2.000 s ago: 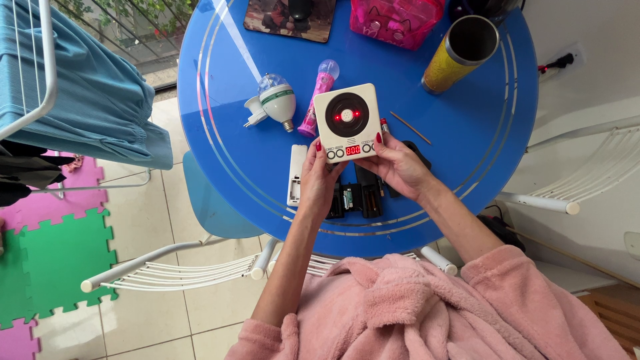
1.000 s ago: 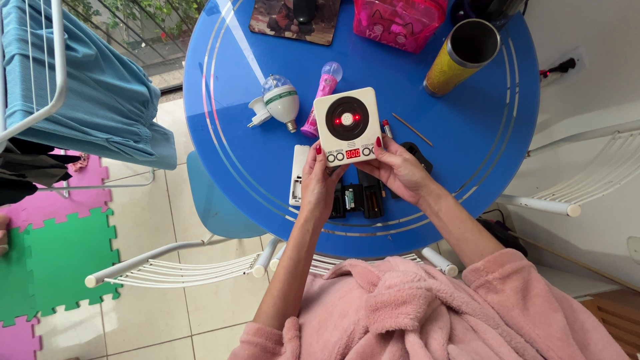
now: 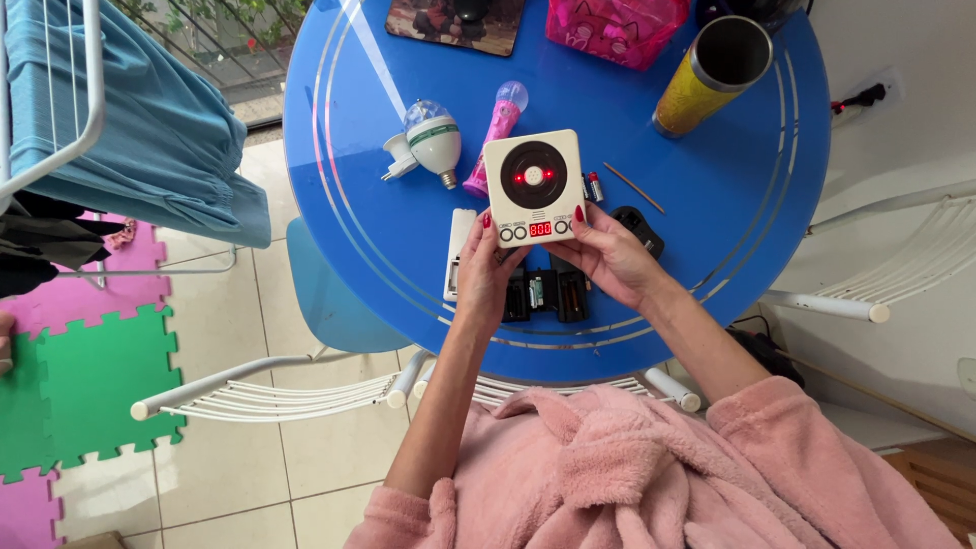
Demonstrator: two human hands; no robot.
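Observation:
My left hand (image 3: 484, 278) and my right hand (image 3: 610, 255) hold the lower corners of a cream-coloured square electronic device (image 3: 564, 152) above the blue table. Its face has a black ring with red lights, round buttons and a lit red display. Below and behind it lie black battery-powered devices with open compartments (image 3: 573, 293), one showing a silver battery (image 3: 536, 293). A white remote-like device (image 3: 460, 229) lies left of my left hand. Two batteries (image 3: 595, 187) and a thin wooden stick (image 3: 634, 187) are to the right. A black rounded device (image 3: 639, 229) is partly behind my right hand.
A pink toy microphone (image 3: 499, 126) and a rotating-style light bulb (image 3: 433, 141) with a white plug adapter (image 3: 399, 156) lie left. Farther back are a yellow tumbler (image 3: 698, 91), a pink translucent container (image 3: 614, 34) and a mouse pad (image 3: 488, 38). White wire-backed chairs (image 3: 290, 396) surround the round table (image 3: 381, 252).
The device's display reading differs between frames. Both hands keep their hold on it, with little plain movement.

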